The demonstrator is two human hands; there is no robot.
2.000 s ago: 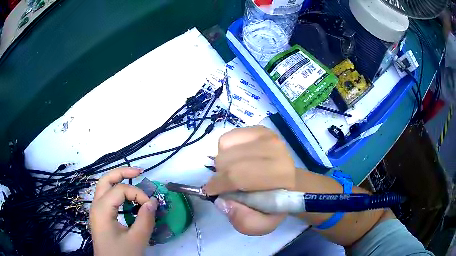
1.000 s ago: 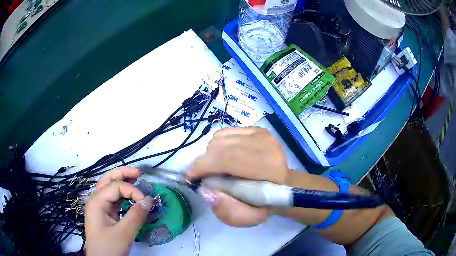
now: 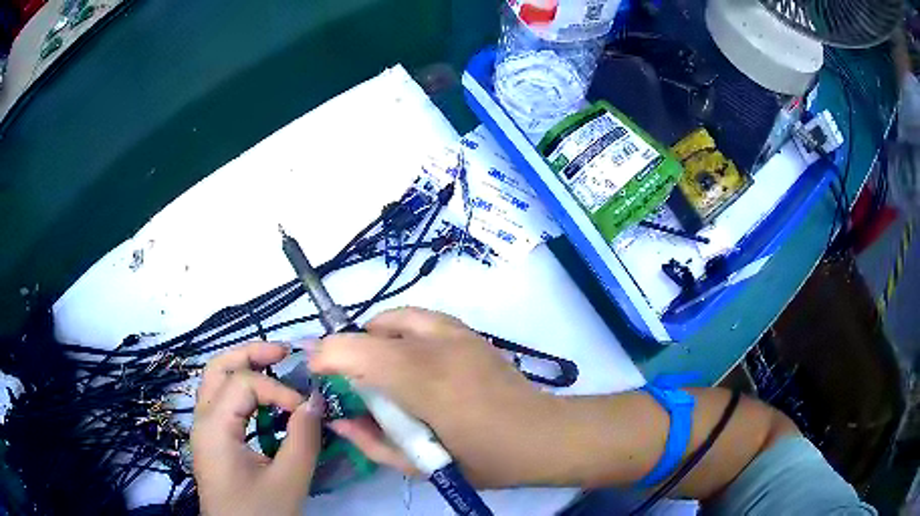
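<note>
My right hand (image 3: pixel 424 388) holds the soldering iron (image 3: pixel 398 423) like a pen. Its metal tip points up and left over the paper, away from the board. My right fingertips are down at the green disc (image 3: pixel 353 459), close to my left fingers. My left hand (image 3: pixel 252 423) is at the disc's left side, its thumb and index finger pinched at the end of a thin black cable by the small circuit board (image 3: pixel 328 403). Fingers largely hide the board and wire ends, so contact there is unclear. A grey pad is partly visible on the disc.
Black cables (image 3: pixel 61 403) heap at left. Board-and-cable assemblies (image 3: pixel 409 212) lie by the 3M sheet (image 3: pixel 499 202). Black snips (image 3: pixel 550 371) lie beyond my right hand. The blue tray (image 3: pixel 646 312) holds a green packet (image 3: pixel 615 166), yellow sponge (image 3: pixel 709 171) and bottle (image 3: pixel 545 76).
The iron has swung from lying sideways with its tip near the board to pointing up-left. My right hand has moved down-left to the disc, uncovering the snips. My left hand stays nearly still.
</note>
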